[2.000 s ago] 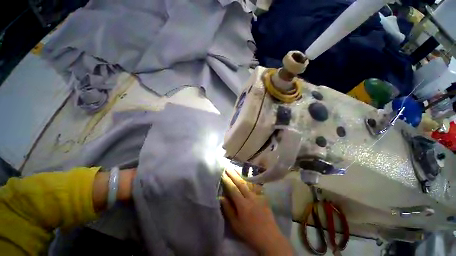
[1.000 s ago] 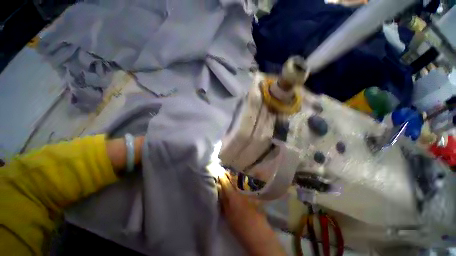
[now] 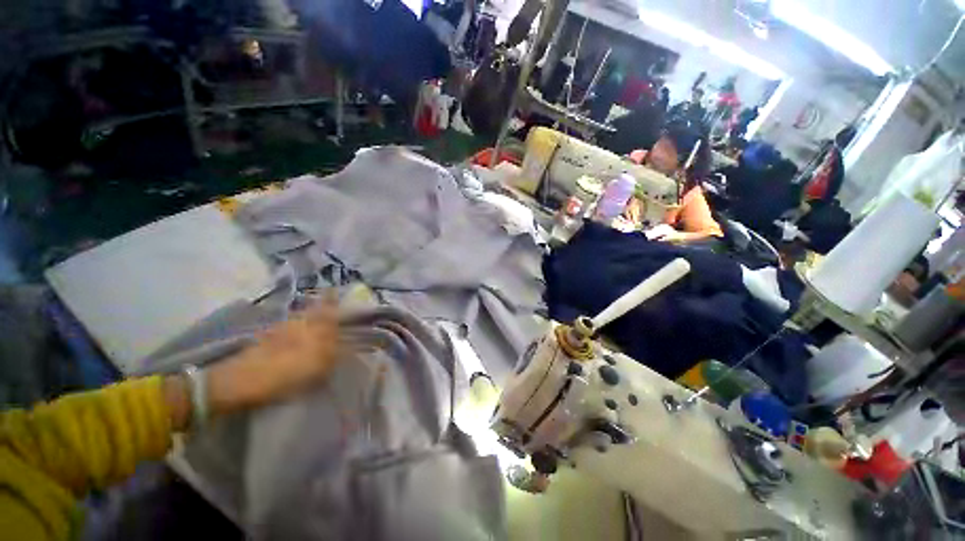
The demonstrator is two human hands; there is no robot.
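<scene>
A grey garment panel (image 3: 370,465) lies rumpled on the table left of the cream-white sewing machine head (image 3: 540,396), its right part by the bright lamp glow at the needle area. My left hand (image 3: 277,359) is blurred, over the left part of the cloth; whether its fingers grip the cloth cannot be told. My right hand is not in view. The presser foot and needle are lost in the glare.
A heap of grey pieces (image 3: 397,227) lies behind the work. A navy garment pile (image 3: 656,296) is behind the machine. A white thread cone (image 3: 873,254) stands at right. Another sewing machine (image 3: 598,169) and a person in orange (image 3: 695,211) are farther back.
The view has tilted up and shows more of the room. My left hand has come out from beside the cloth to lie over it. My right hand has left the picture.
</scene>
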